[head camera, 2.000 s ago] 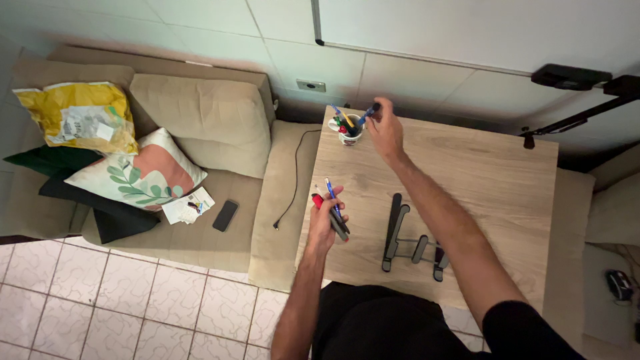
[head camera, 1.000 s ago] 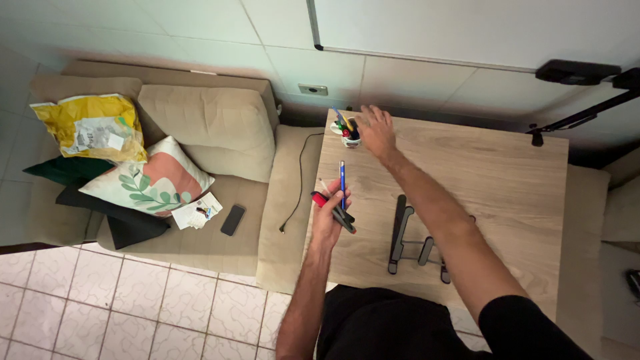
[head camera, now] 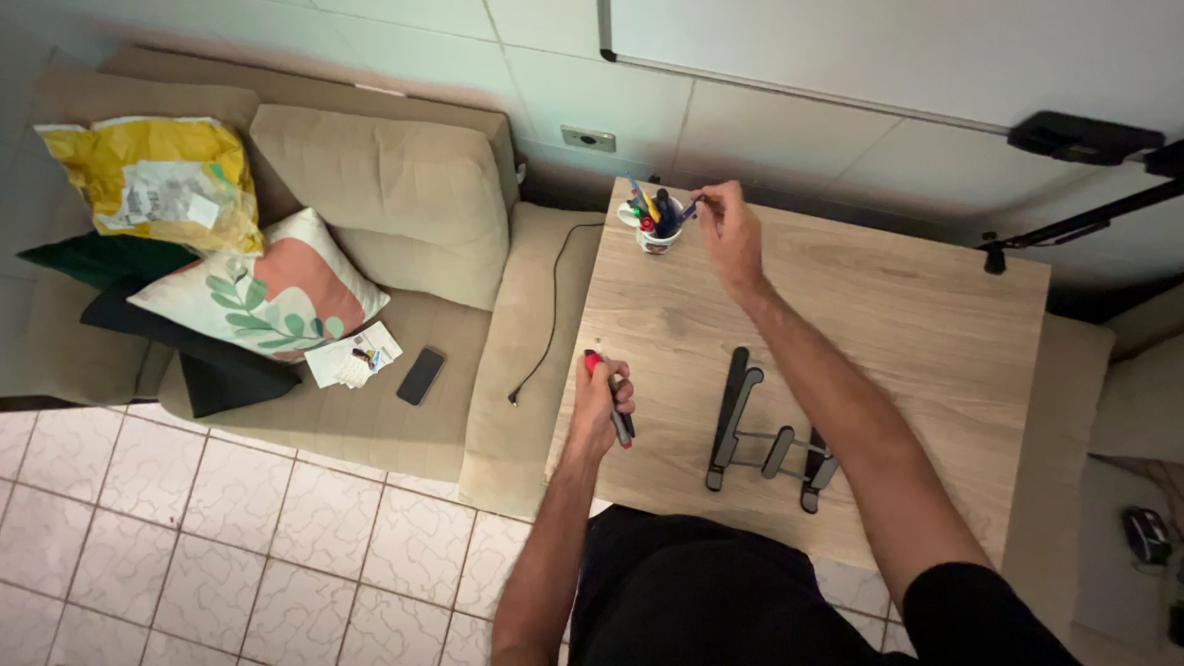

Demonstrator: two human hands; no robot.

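A white mug full of pens and markers stands at the table's far left corner. Beside it, my right hand pinches the end of a dark blue pen that leans at the mug's rim; whether its lower end is inside is hard to tell. Over the table's left edge, my left hand is closed around several markers, one with a red cap and others dark. A black and grey folding laptop stand lies on the wooden table, to the left of my right forearm.
Left of the table is a beige sofa with a black cable, a phone, papers, a leaf-print cushion and a yellow plastic bag. A black arm mount is clamped at the table's far right edge.
The blue pen that stuck up from my left hand is gone from it. My right hand, beside the mug in each frame, now pinches a dark blue pen at its rim.
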